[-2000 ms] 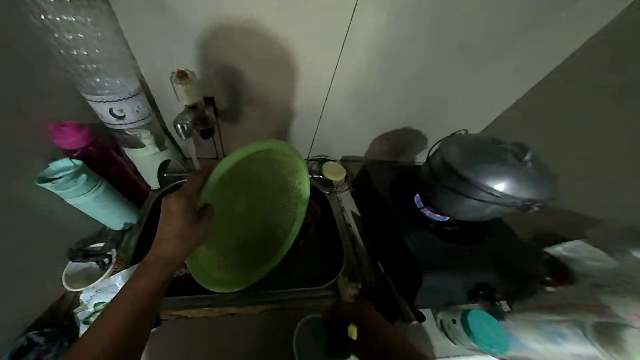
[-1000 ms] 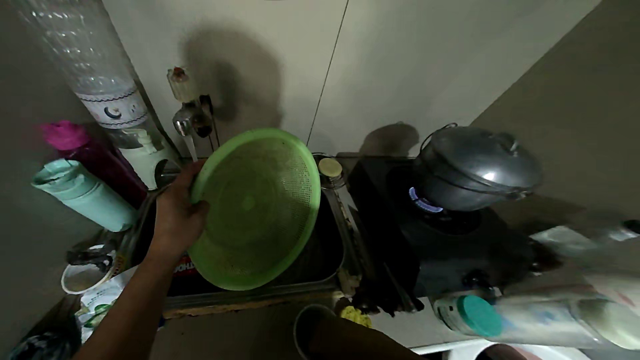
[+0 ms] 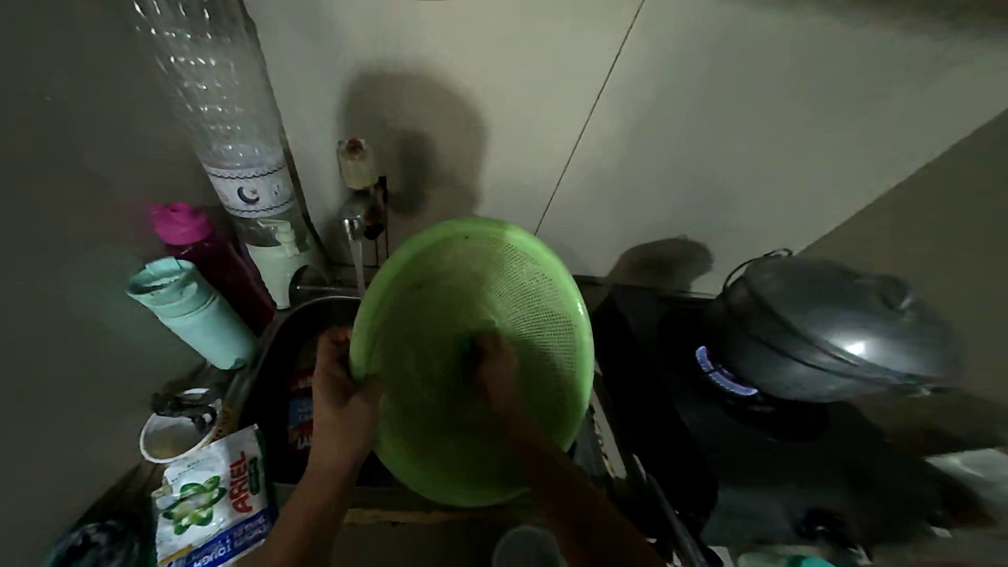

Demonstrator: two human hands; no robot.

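Note:
A green plastic colander (image 3: 535, 291) is tilted over the dark sink basin (image 3: 264, 394), its inside facing me. My left hand (image 3: 342, 394) grips its left rim. Inside the bowl, my right hand (image 3: 494, 370) touches the surface near the centre; it is blurred, and a small dark greenish thing shows at its fingers, too unclear to name. Water runs from the metal faucet (image 3: 358, 220) just behind the colander's upper left rim. Under my left hand, a packet with writing lies partly hidden in the sink.
A lidded metal pot (image 3: 827, 331) sits over a blue flame on the black stove (image 3: 772, 480) at right. At left stand a turquoise tumbler (image 3: 197, 315), a magenta bottle (image 3: 224, 268), a clear water bottle (image 3: 224, 110), a white tub (image 3: 169, 441) and an Ariel detergent pouch (image 3: 213, 496).
My right hand has moved from the counter edge below the sink up into the colander. My left hand has kept hold of the rim throughout.

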